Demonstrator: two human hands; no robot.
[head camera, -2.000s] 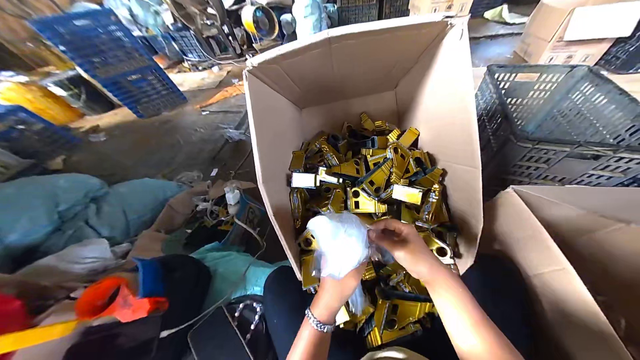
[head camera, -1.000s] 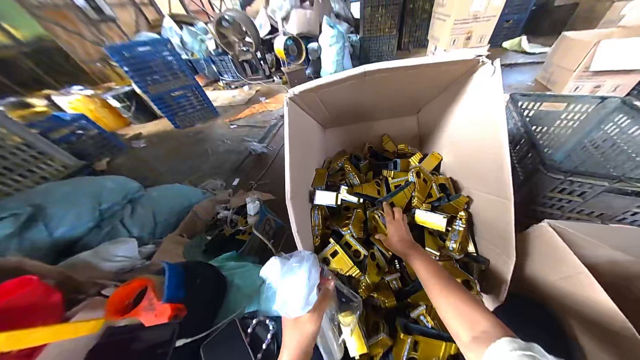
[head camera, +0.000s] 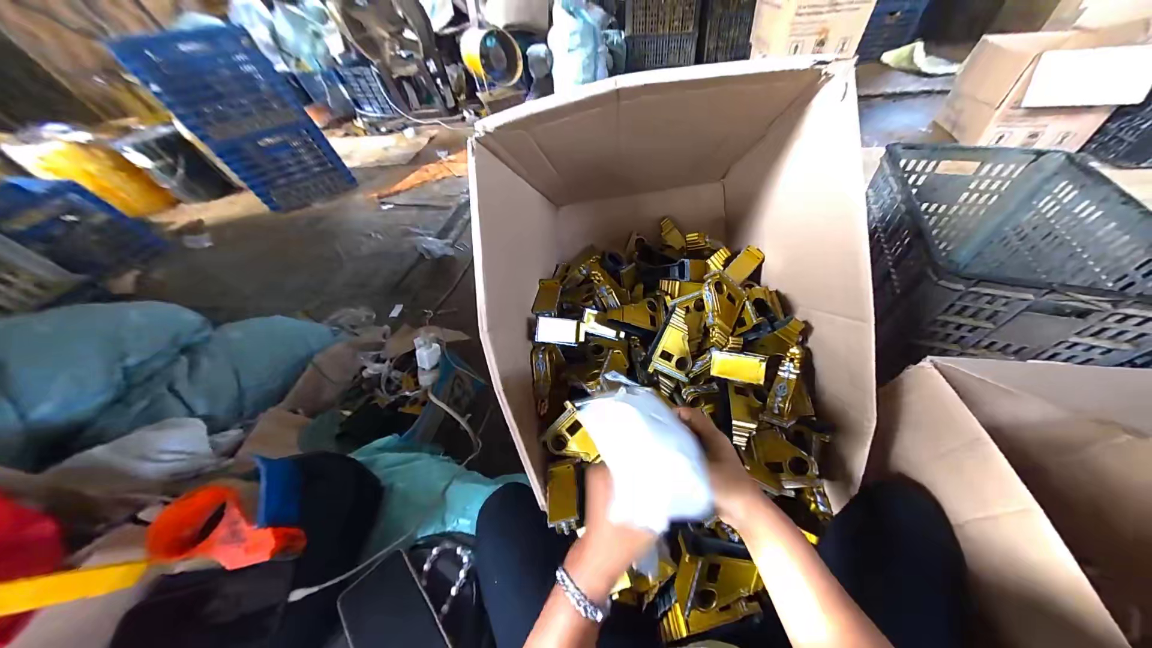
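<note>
A cardboard box (head camera: 801, 225) stands upright before me, holding many shiny gold and black plastic parts (head camera: 675, 346). Over the near half of the heap, my left hand (head camera: 616, 517), with a bracelet at its wrist, grips a translucent white plastic bag (head camera: 643, 450) from the lower left. My right hand (head camera: 720, 459) is at the bag's right side, its fingers partly hidden behind it; whether they grip the bag cannot be told. The bag is blurred and its contents are not distinguishable.
A dark plastic crate (head camera: 1017, 297) and another open cardboard box (head camera: 981, 450) are at the right. Blue crates (head camera: 243, 108) lean at the back left. Teal sacks (head camera: 153, 369), an orange tape dispenser (head camera: 220, 526) and a dark phone-like slab (head camera: 391, 603) lie to the left.
One second ago my right hand was on the gold parts, while my left held the bag near the box's left edge. Now the bag is above the heap with both hands at it.
</note>
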